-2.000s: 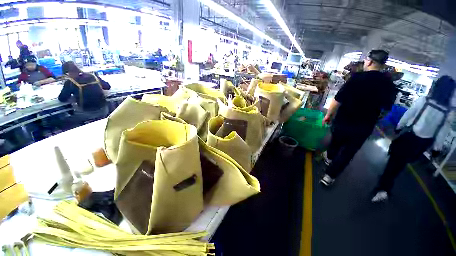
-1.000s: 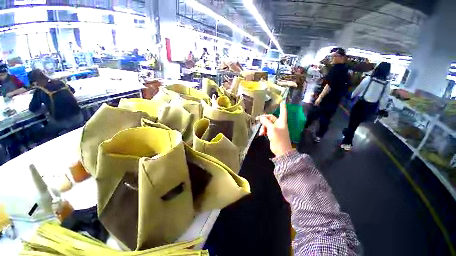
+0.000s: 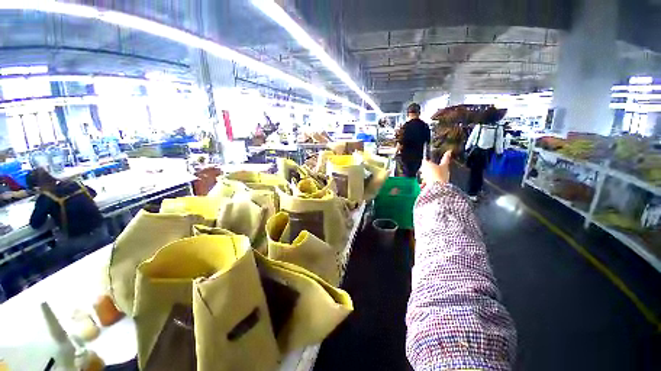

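My right hand (image 3: 435, 172) is stretched far forward, right of the table, in a checked sleeve. It is small and blurred; one digit sticks up, the other fingers look partly curled, and no object shows in it. My left hand is out of the picture. Nearest in front, an olive-tan bag body (image 3: 235, 304) stands open on the table, with yellow inside, a brown panel and a small dark patch. More bag bodies (image 3: 344, 177) stand behind it in a cluster. My hand touches none of them.
A pale pointed-nozzle bottle (image 3: 58, 330) and an orange-brown container (image 3: 107, 310) are at lower left. A green crate (image 3: 396, 201) and a grey bin (image 3: 385, 226) stand beside the table. Two people are in the aisle; another sits at left. Loaded shelves (image 3: 598, 170) stand at right.
My right arm has come into view and reaches further forward. The view has turned right and tilted up; the yellow straps have left the picture. The two people in the aisle are further away.
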